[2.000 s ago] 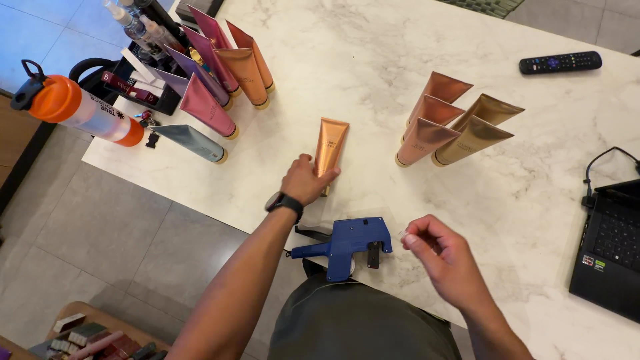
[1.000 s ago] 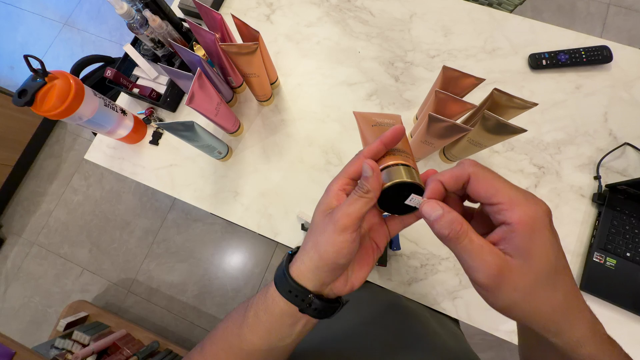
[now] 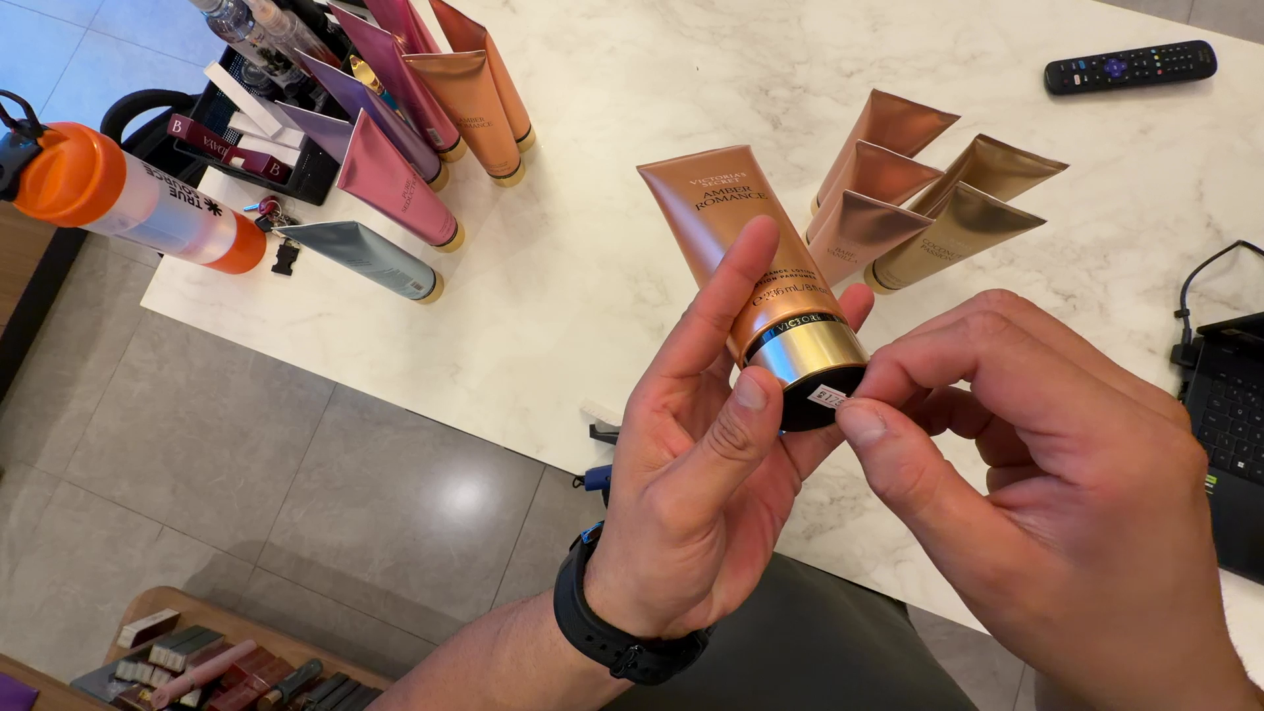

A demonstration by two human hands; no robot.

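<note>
My left hand [image 3: 706, 474] holds an orange lotion tube [image 3: 736, 237] tilted, its gold-and-black cap toward me. Between the thumb and fingertips of my right hand [image 3: 1037, 464] is the edge of a small white price sticker [image 3: 827, 396], which lies against the cap's black end. Behind the held tube, several copper, pink and gold tubes [image 3: 928, 237] stand on the marble-patterned table. Only a small part of the blue label gun [image 3: 594, 479] shows, beside my left hand; the rest is hidden.
More tubes [image 3: 400, 188] stand at the left near a black tray [image 3: 318, 173] of bottles and boxes. An orange-capped bottle [image 3: 128, 197] is at the table's left edge. A remote control [image 3: 1131, 67] lies at the back right, a laptop [image 3: 1229, 434] at the right edge.
My left hand has lifted the orange tube off the table and tilted its cap toward me. My right hand has come to the cap with the sticker.
</note>
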